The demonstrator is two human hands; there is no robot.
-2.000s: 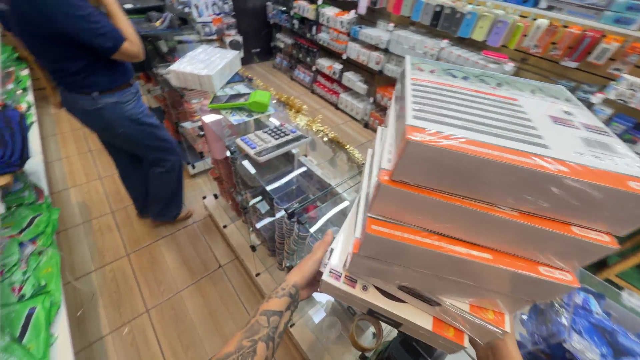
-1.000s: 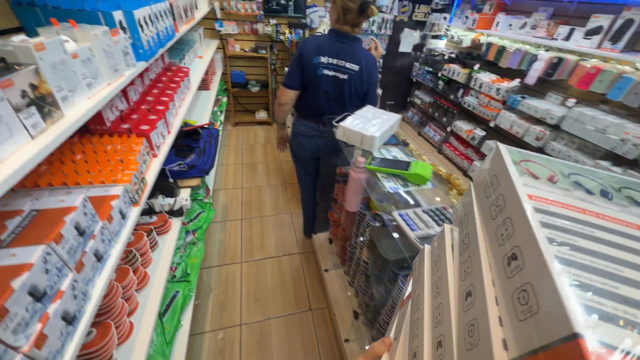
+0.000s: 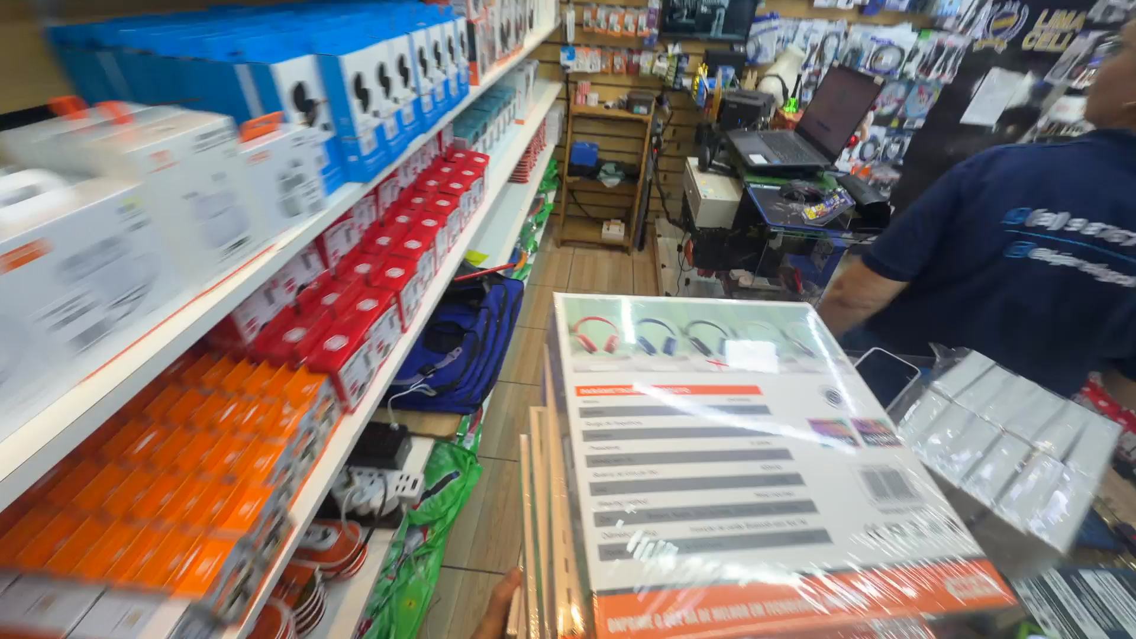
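Observation:
A stack of shrink-wrapped headphone boxes [image 3: 692,497] fills the lower middle of the head view, its top box showing pictures of headphones and printed rows. Part of my left hand [image 3: 504,603] shows at the bottom edge, against the left side of the stack; most of it is hidden. My right hand is not in view. Right of the stack lies a plastic-wrapped bundle of white boxes [image 3: 1012,444].
Shelves of blue boxes [image 3: 364,98], red boxes [image 3: 364,311] and orange packages [image 3: 169,470] run along the left. A blue bag [image 3: 466,346] juts beside the tiled aisle [image 3: 484,497]. A person [image 3: 1021,240] stands at right; a laptop [image 3: 816,124] is behind.
The view has swung to the left shelves and moved up the aisle. The box stack has come along with my left hand beside it. The person now appears at the right, much nearer.

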